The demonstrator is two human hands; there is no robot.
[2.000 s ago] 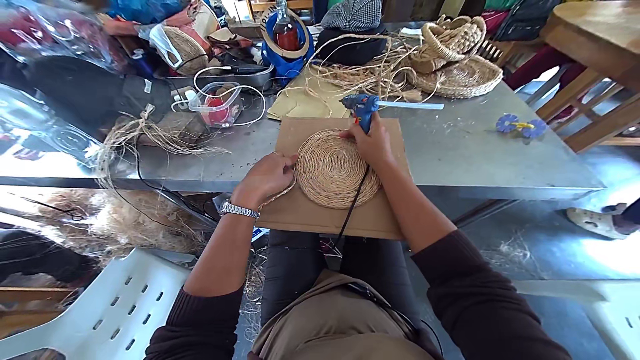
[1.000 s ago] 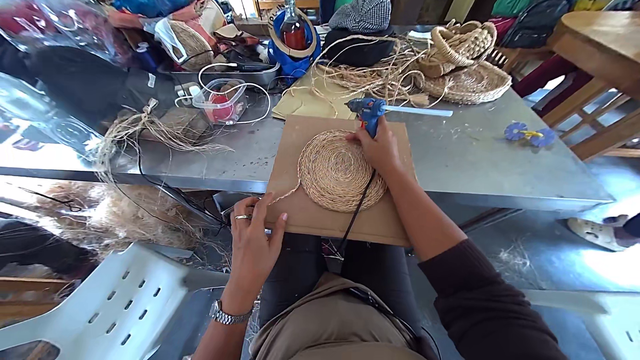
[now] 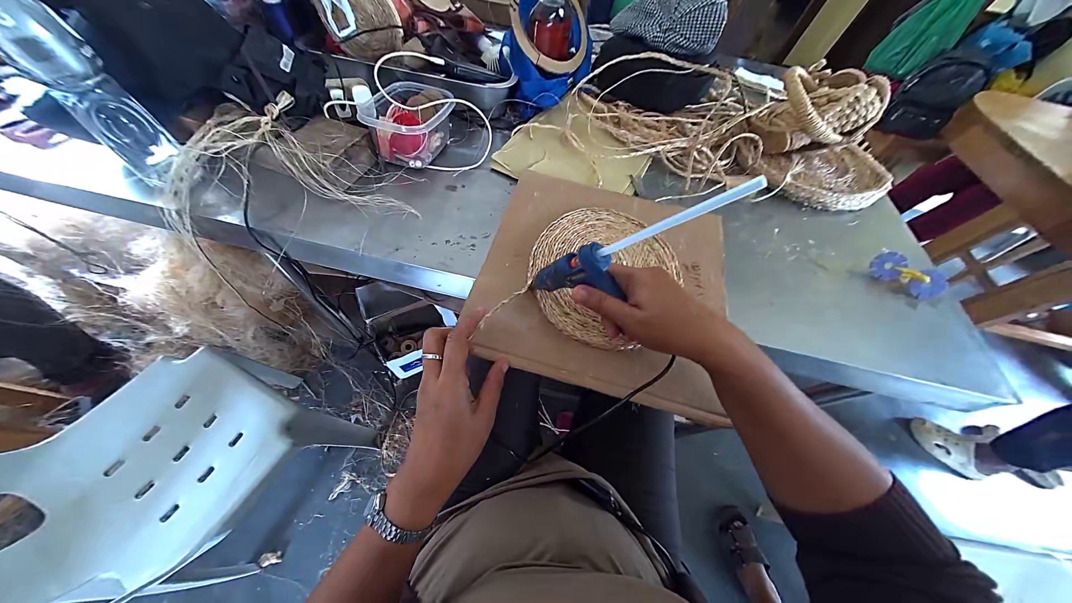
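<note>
A round coil of braided natural-fibre cord (image 3: pixel 578 322) lies flat on a cardboard sheet (image 3: pixel 502 243). My right hand (image 3: pixel 649 310) grips a blue hot glue gun (image 3: pixel 590 266) above the coil; a long translucent glue stick (image 3: pixel 682 216) juts from its back. The gun's nozzle points at the coil's left edge, where the cord's free end (image 3: pixel 507 300) leaves the coil. That end runs down to the fingers of my left hand (image 3: pixel 456 389), which holds it at the cardboard's lower left corner. The gun's black cable hangs below my right hand.
Behind the cardboard lie brown paper (image 3: pixel 578 146), loose cords (image 3: pixel 670 134) and woven baskets (image 3: pixel 829 172). A plastic tub (image 3: pixel 410 126) and a fibre bundle (image 3: pixel 268 142) stand back left. A flower-shaped item (image 3: pixel 909 275) lies right. A white plastic chair (image 3: pixel 167 469) is at lower left.
The glue gun has swung from beyond the coil's upper right to its left edge. My left hand has moved off the coil's side, toward me, with the cord stretched out.
</note>
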